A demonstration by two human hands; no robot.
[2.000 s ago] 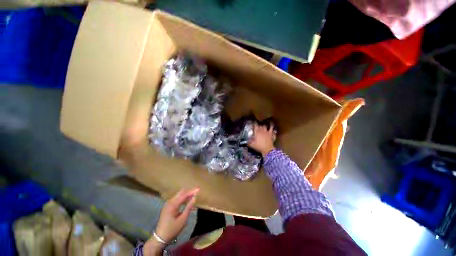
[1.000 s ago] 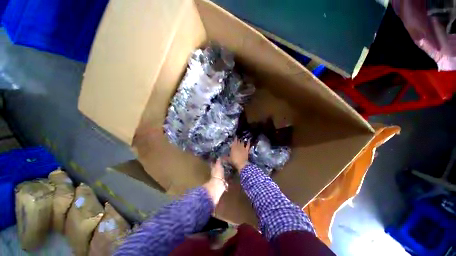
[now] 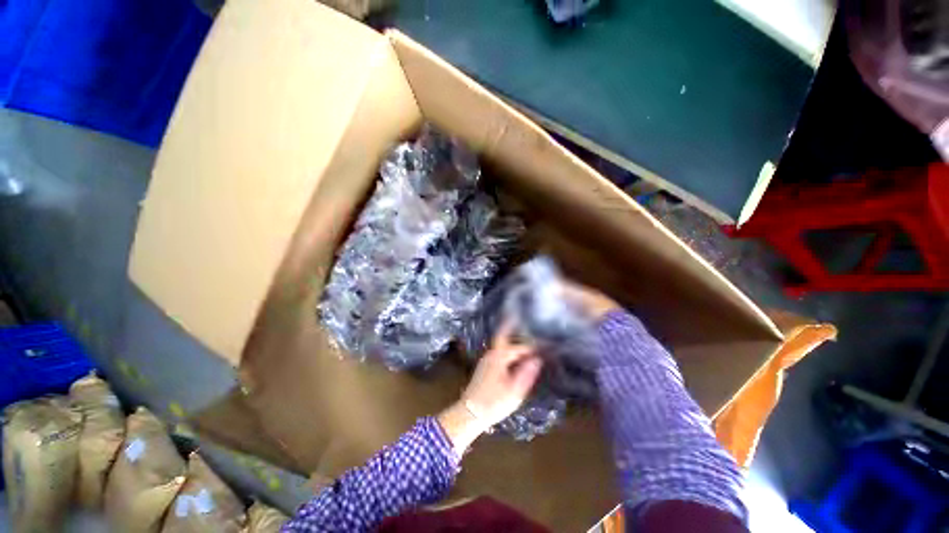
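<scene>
A large open cardboard carton (image 3: 260, 177) stands in front of me. Plastic-bagged parts (image 3: 401, 276), shiny and crinkled, lie piled in its left and middle part. My right hand (image 3: 588, 302) holds one blurred plastic bag (image 3: 541, 302) above the carton's floor; its fingers are partly hidden by the bag. My left hand (image 3: 502, 377) is at the lower left edge of that bag, fingers bent and thumb near the fingertips; whether it grips the plastic is unclear. Another clear bag (image 3: 533, 419) lies below, partly hidden by my hands.
A green-topped bench (image 3: 635, 89) borders the carton's far side. A red plastic stool (image 3: 864, 234) is at the right. An orange sack (image 3: 765, 385) hangs at the carton's right end. Tan sacks (image 3: 135, 474) and a blue crate (image 3: 47, 359) are lower left; another blue crate is lower right.
Both hands were down among the bags near the carton's middle. My right hand has moved right and up with a bag; my left hand has moved slightly right beside it.
</scene>
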